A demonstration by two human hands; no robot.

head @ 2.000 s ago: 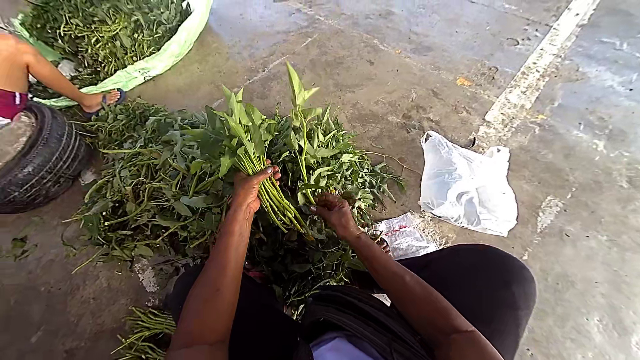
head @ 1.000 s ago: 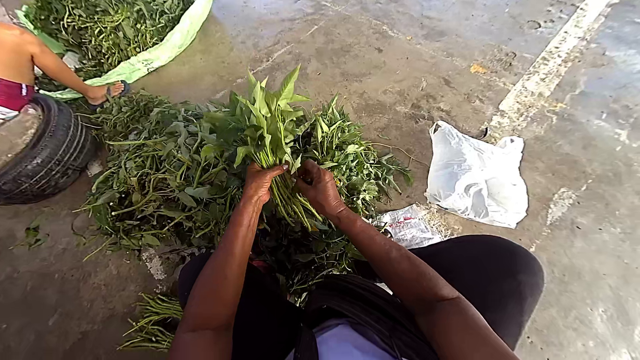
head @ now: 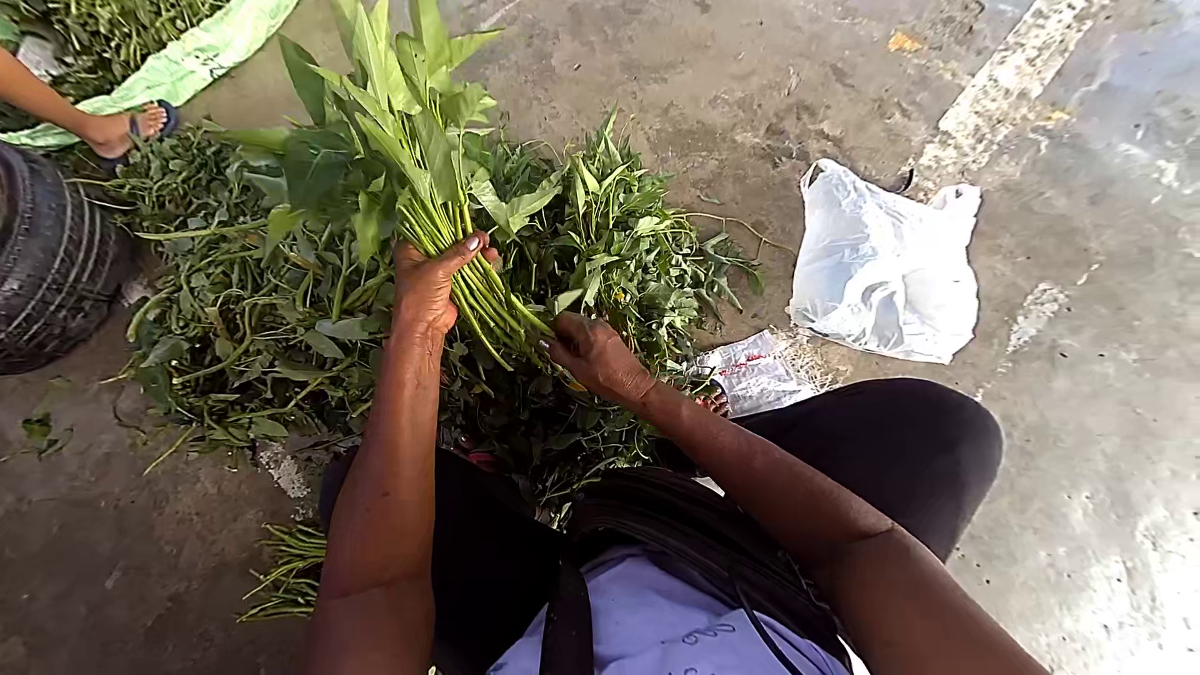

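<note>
My left hand [head: 433, 281] is closed around a bunch of leafy green stems [head: 427, 202], its leaves pointing up and away from me. At the lower right end of those stems, my right hand [head: 600, 356] has its fingers pinched together near the cut ends; whether it grips a stem there is hard to tell. Beneath and around both hands spreads a large heap of leafy greens [head: 253, 319] on the concrete floor. A smaller bundle of stems [head: 291, 572] lies by my left thigh.
A white plastic bag [head: 886, 262] lies on the floor at the right, with a clear printed plastic packet [head: 757, 373] nearer my knee. At the left are a tyre [head: 56, 262], another person's sandalled foot [head: 122, 131], and a light green sheet [head: 202, 56] bordering more greens.
My right hand has moved from beside my left hand down to the lower ends of the stems. The left hand keeps its hold on the bunch.
</note>
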